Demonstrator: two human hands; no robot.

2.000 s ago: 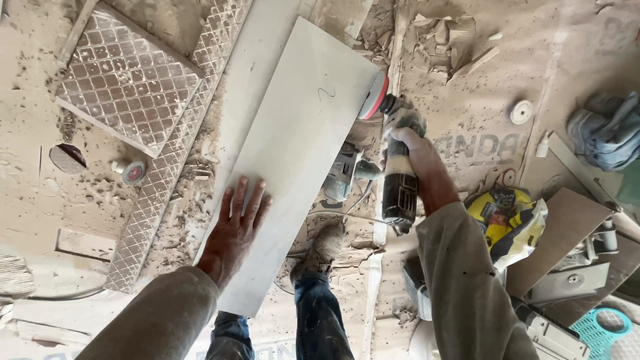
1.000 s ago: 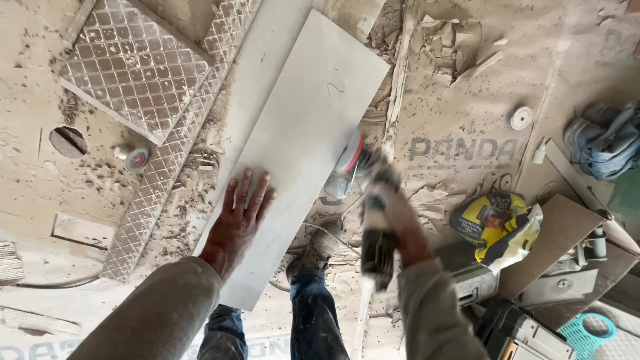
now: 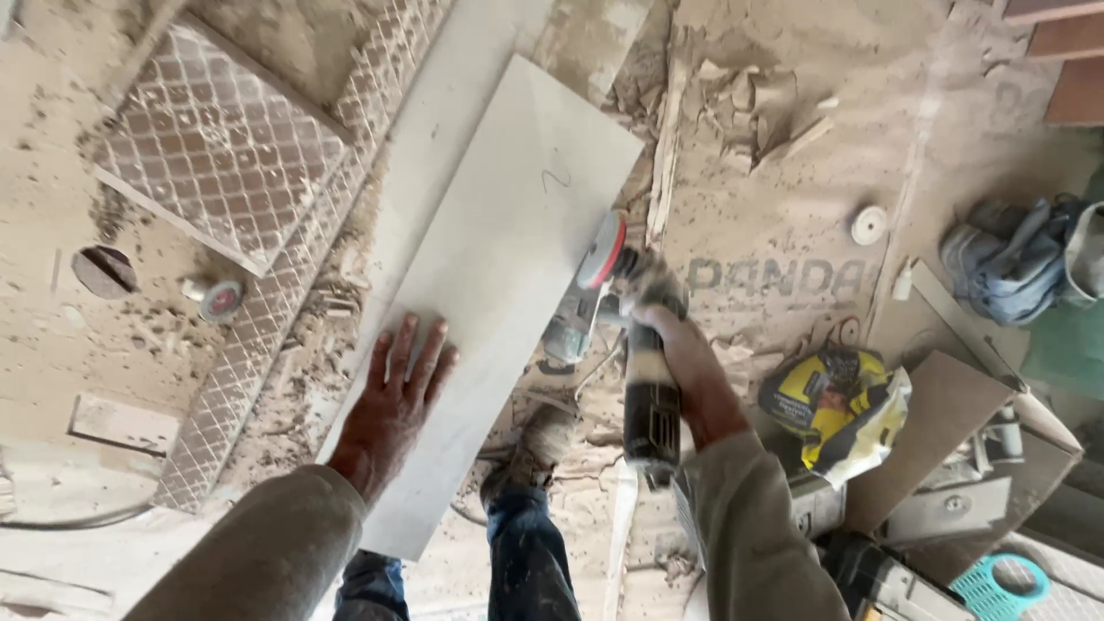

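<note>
A long pale tile (image 3: 509, 216) with a small pencil-like mark lies slanted across other tile pieces. My left hand (image 3: 397, 401) rests flat on its lower left part, palm down with the fingers spread. My right hand (image 3: 686, 366) is closed around the body of a dusty angle grinder (image 3: 653, 405). The grinder's red-rimmed disc (image 3: 602, 250) is at the tile's right long edge. Behind the disc, partly hidden, a second power tool (image 3: 569, 332) lies on the floor.
Tiles with a diamond-patterned back (image 3: 228, 138) lie at left, near a small grinding disc (image 3: 221, 300). At right are a white disc (image 3: 868, 224), a yellow and black bag (image 3: 832, 401), a cardboard box (image 3: 936, 431), a blue cloth (image 3: 1009, 259) and a turquoise plastic piece (image 3: 1000, 586). My shoe (image 3: 543, 440) stands beside the tile.
The grinder in my right hand has moved down along the tile's right edge from near its upper corner. My left hand stays on the tile.
</note>
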